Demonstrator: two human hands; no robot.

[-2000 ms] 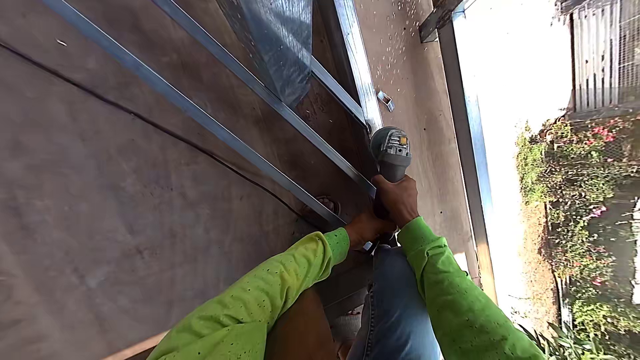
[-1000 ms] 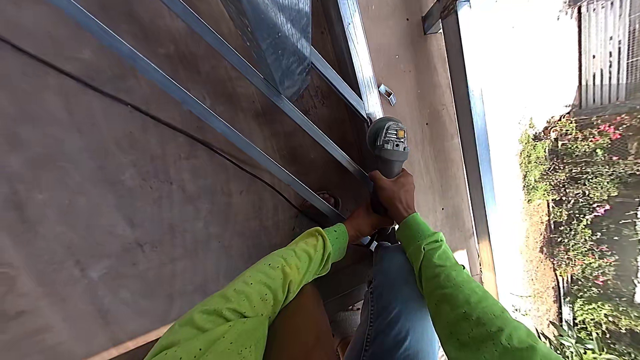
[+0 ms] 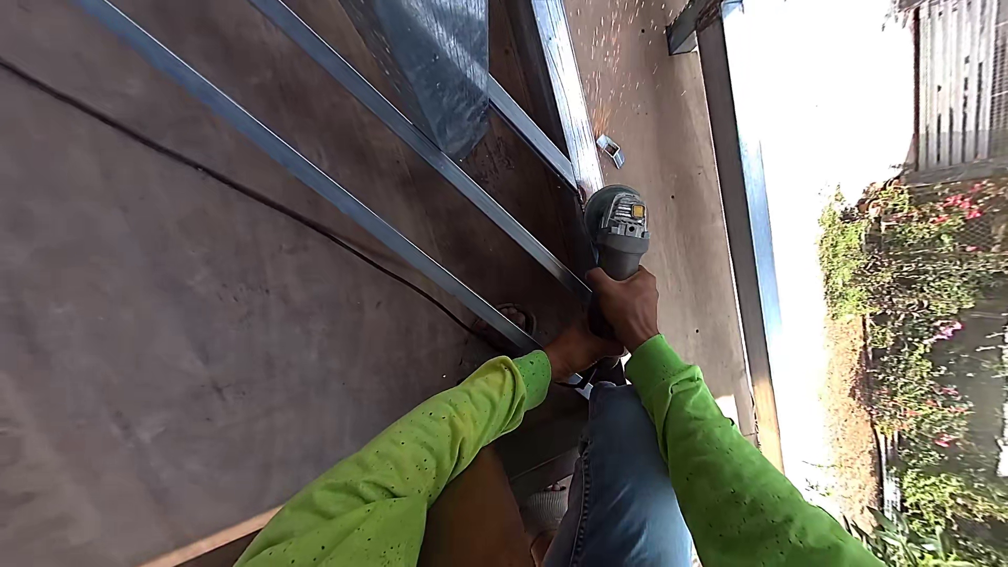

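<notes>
My right hand (image 3: 628,305) grips the body of an angle grinder (image 3: 622,228) near its head. Just below and to the left, my left hand (image 3: 579,346) is closed around the rear of the same tool, its fingers partly hidden. The grinder's round guard lies against a long metal beam (image 3: 568,87), by the joint with a shorter metal bar (image 3: 531,134). Orange sparks fly up along the beam's right side. A small cut piece of metal tube (image 3: 610,151) lies on the floor just above and right of the grinder's head.
Two long metal bars (image 3: 307,173) run diagonally across the brown floor (image 3: 157,331). A dark cable (image 3: 197,167) crosses it toward my foot. A translucent sheet (image 3: 441,71) hangs over the bars. At the right stand a metal edge rail (image 3: 748,236) and flowering plants (image 3: 906,331) beyond.
Sparks show clearly beside the beam now, while hardly any were visible one second ago. Both hands have stayed on the grinder, which remains near the same joint.
</notes>
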